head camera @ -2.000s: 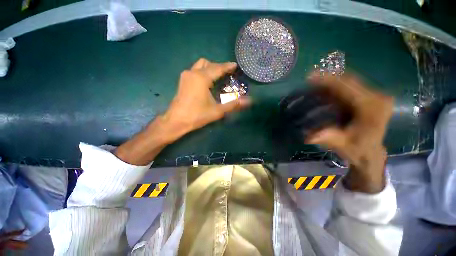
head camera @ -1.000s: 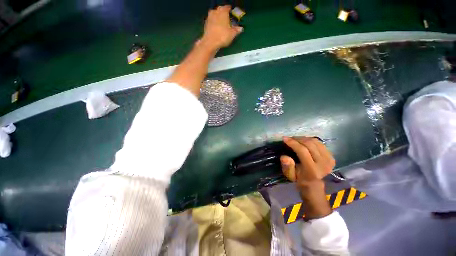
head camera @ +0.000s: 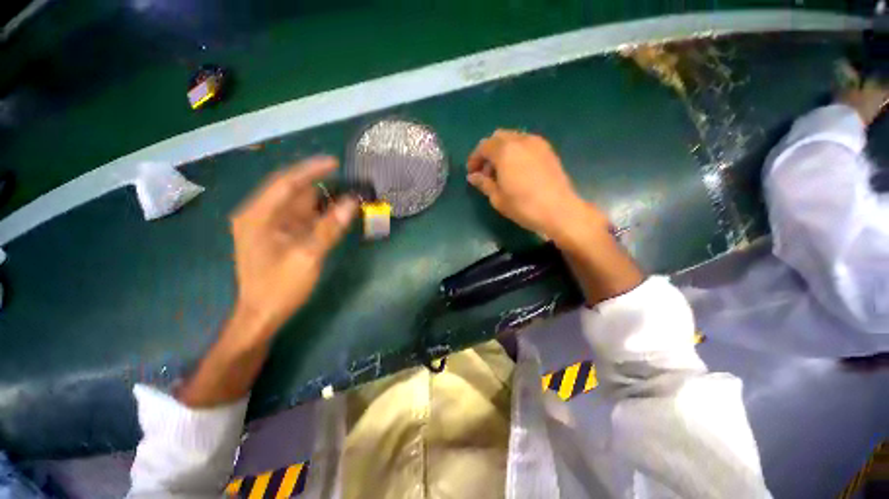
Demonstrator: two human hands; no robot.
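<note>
My left hand holds an electronic unit between thumb and fingers, blurred, just left of the round screw tray. The unit's battery, silver with a yellow edge, hangs over the tray's lower left edge. My right hand is right of the tray with its fingers curled, over the place of the screw pile, which is hidden. Whether its fingertips hold a screw cannot be seen. The black electric screwdriver lies on the green bench under my right wrist.
A pale rail separates the bench from the conveyor. One unit is on the conveyor at the upper left. A crumpled whitish plastic bag lies by the rail. Another person's white sleeve is at the right.
My left hand has come back from the conveyor with a unit to beside the tray. My right hand has left the screwdriver and moved up to the screw pile's place.
</note>
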